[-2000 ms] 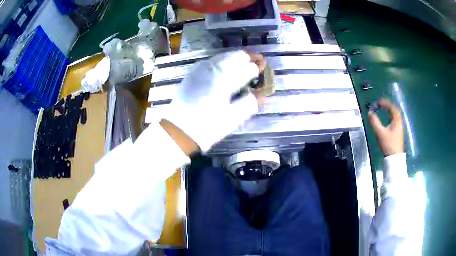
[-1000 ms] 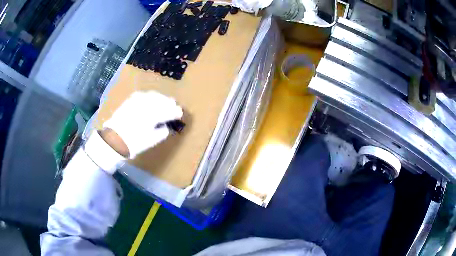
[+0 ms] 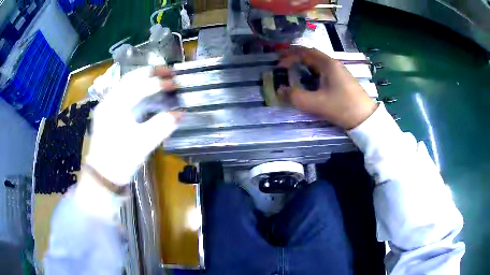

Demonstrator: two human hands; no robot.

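My right hand (image 3: pixel 336 88), bare, is over the T-slot table (image 3: pixel 225 96). Its thumb and forefinger are around a small black plastic housing (image 3: pixel 280 78) at the tan fixture (image 3: pixel 268 90). Another dark patch shows between the fingers and palm; I cannot tell what it is. My left hand (image 3: pixel 126 115), in a white glove with bare fingertips, is blurred over the table's left edge. Its fingers are apart and I see nothing held. More black housings (image 3: pixel 59 150) lie massed on the cardboard sheet (image 3: pixel 47 215) at left.
A machine head with a reddish part (image 3: pixel 282 24) hangs close above the fixture. Cloudy bottles (image 3: pixel 126 53) and a white cloth (image 3: pixel 102 83) are beyond the yellow-bottomed tray (image 3: pixel 174 215). A handwheel (image 3: pixel 276 174) is below the table edge. The green surface (image 3: pixel 424 102) at right bears several small parts.
The view has swung back from the cardboard to the table. My left hand has left the cardboard and let go of its black housing. My right hand has come from the green surface to the fixture.
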